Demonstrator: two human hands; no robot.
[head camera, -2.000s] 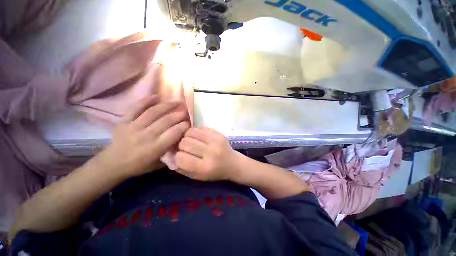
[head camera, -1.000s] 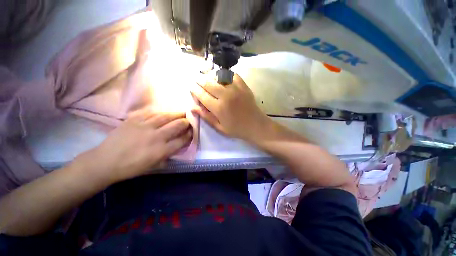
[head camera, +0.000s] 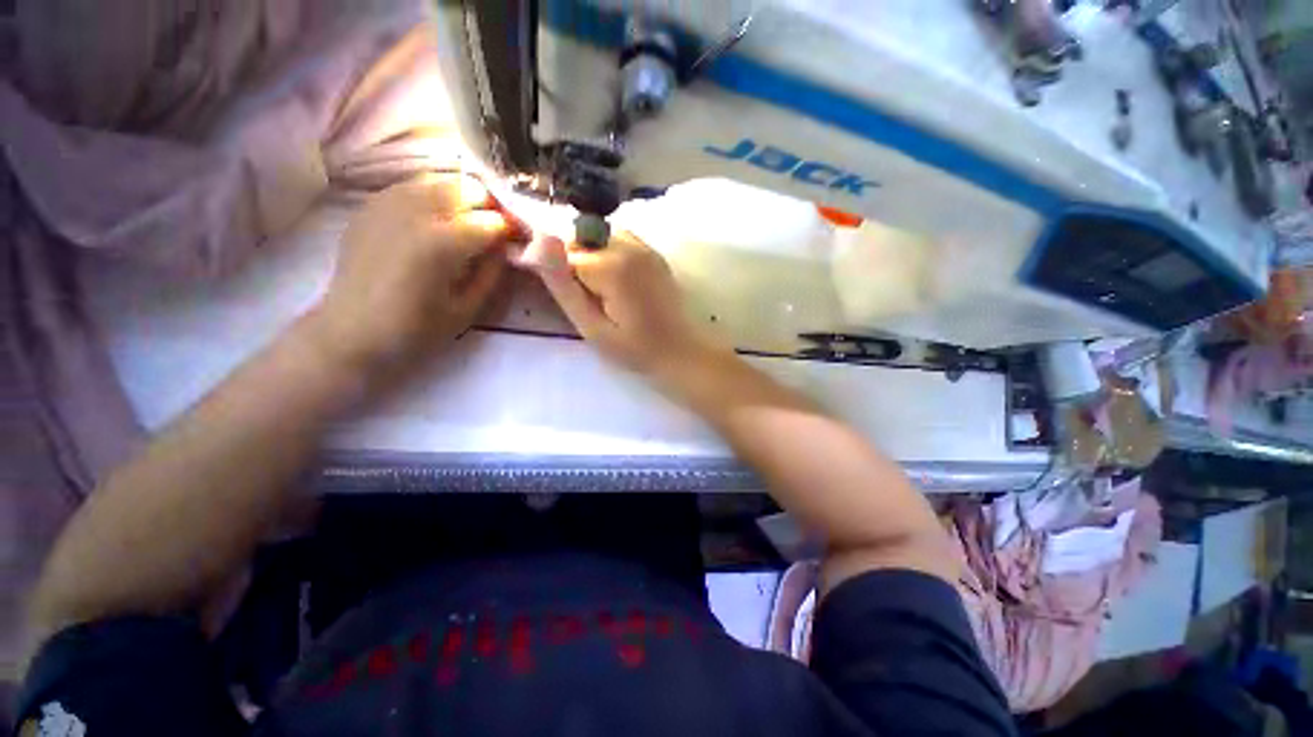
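The dusty-pink garment piece runs from the heap at the left to the bright glow under the sewing machine head. My left hand is closed on its edge, just left of the presser foot area. My right hand is beside the presser foot, fingertips close to my left fingertips and pinching the pink edge. The needle and the fabric right at it are lost in glare and behind the fingers. The white machine head with "JACK" lettering stands above my hands.
A large pink fabric bundle lies at the left. A dark elongated fitting sits on the bed right of my right hand. The table's front edge runs across my lap. Pink pieces with white parts are below at the right.
Both hands have moved up to the presser foot, my left hand the most. The garment piece has shifted up and away from the table's front edge. Earlier my right hand left that edge.
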